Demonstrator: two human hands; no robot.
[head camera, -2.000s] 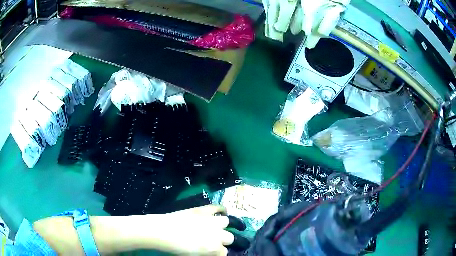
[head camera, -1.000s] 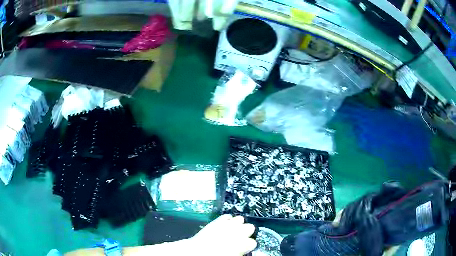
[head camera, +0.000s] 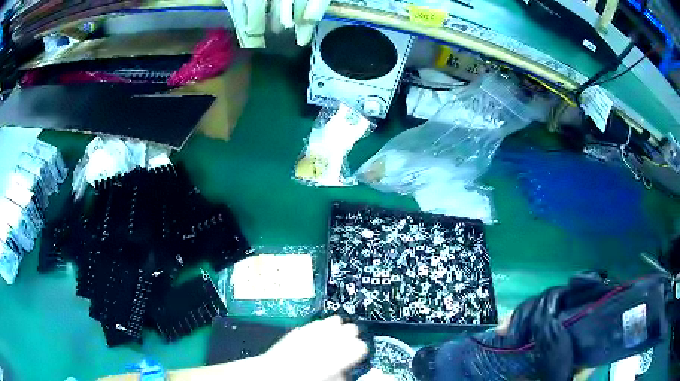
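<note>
My left hand (head camera: 317, 350), with a blue wrist strap (head camera: 149, 370), is at the bottom centre. Its fingers are curled beside a round white dish (head camera: 391, 355) of tiny silver bits; a dark patch shows at the fingertips, and what they hold is unclear. My right hand (head camera: 548, 320), looking dark and gloved, is closed around a dark electric screwdriver (head camera: 477, 357) with a thin red cable. Behind is a black parts tray (head camera: 410, 271) full of small silver and black pieces. A heap of black comb-edged parts (head camera: 142, 245) lies at left. A dark flat block (head camera: 246, 338) is partly hidden by my left arm.
A clear bag with a pale sheet (head camera: 273, 277) lies between heap and tray. White packs (head camera: 26, 193) line the left edge. An open carton (head camera: 227, 97) is rear left. A white box with a dark round top (head camera: 358, 63), plastic bags (head camera: 447, 141) and hanging gloves (head camera: 276, 15) are behind.
The view has swung right, bringing the whole tray and dish into view. My left hand has moved from the heap's front edge to the dish. Both hands barely moved in the last second.
</note>
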